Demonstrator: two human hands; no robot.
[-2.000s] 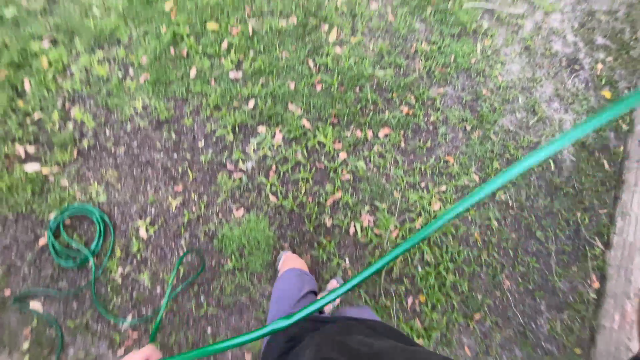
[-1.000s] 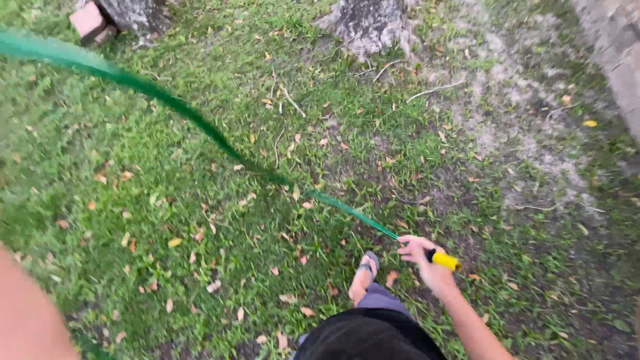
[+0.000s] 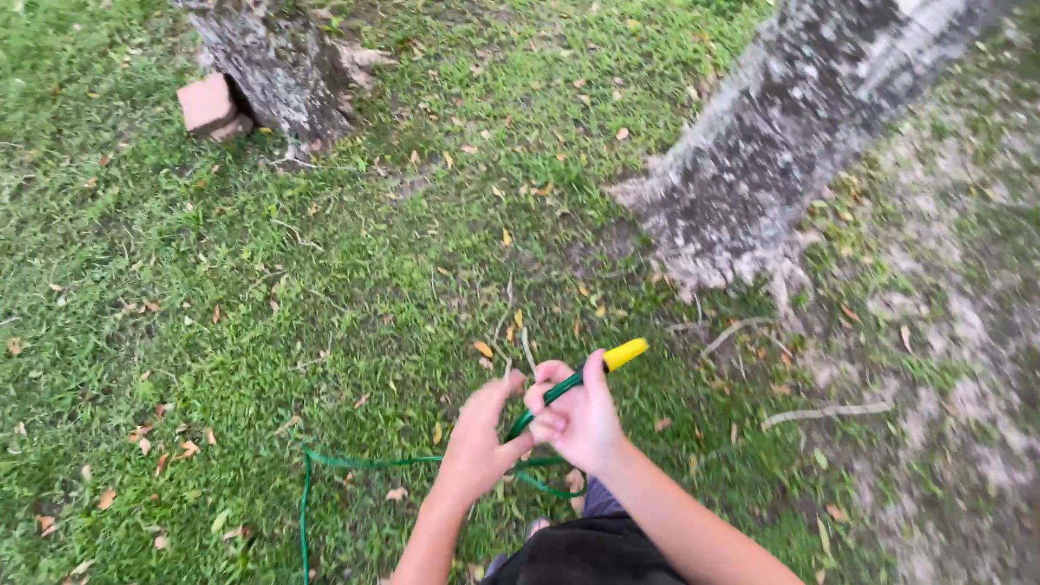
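Note:
A green garden hose (image 3: pixel 374 463) with a yellow nozzle (image 3: pixel 626 354) at its end is in front of my body. My right hand (image 3: pixel 578 414) is closed around the hose just behind the nozzle, which points up and to the right. My left hand (image 3: pixel 481 439) is beside it, its thumb and fingers around the hose a little lower; whether they press on it is hard to tell. Behind my hands the hose loops low near my legs, runs left across the grass, then bends down to the bottom edge.
A tree trunk (image 3: pixel 743 154) rises at the upper right, another trunk (image 3: pixel 284 73) at the upper left with reddish bricks (image 3: pixel 207 104) against its base. Grass with fallen leaves and thin twigs covers the ground. A bare stick (image 3: pixel 829 413) lies at the right.
My left hand has come in beside my right hand at the hose end. The hose that stretched up to the left one second ago now hangs low across the grass.

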